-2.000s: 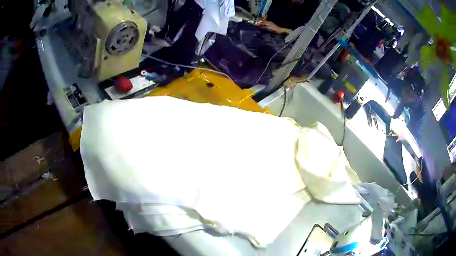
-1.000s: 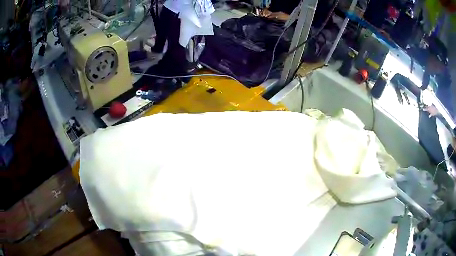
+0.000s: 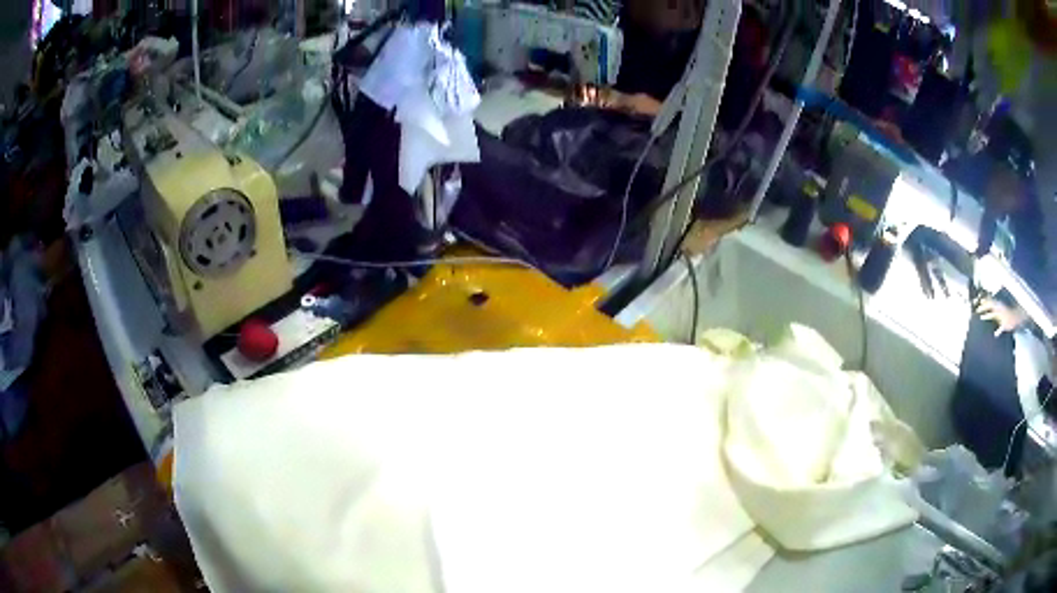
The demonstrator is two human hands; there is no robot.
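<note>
Large cream-white fabric panels [image 3: 464, 463] lie flat in layers across the table in front of me, very bright under the light. A crumpled heap of the same cream cloth [image 3: 800, 434] sits at their right end. A yellow-orange plastic sheet [image 3: 487, 304] shows from under the panels' far edge. Neither of my hands is in the picture.
A cream sewing machine [image 3: 220, 232] with a round handwheel stands at the far left, a red ball [image 3: 257, 341] beside it. Behind are dark cloth [image 3: 545, 209], hanging white cloth [image 3: 423, 99] and a metal post [image 3: 690, 151]. At right, a person's hand [image 3: 997, 313] is at another station.
The view has tilted up, so the panels sit lower in the picture and more of the background shows. The machine parts at the lower right have mostly left the view.
</note>
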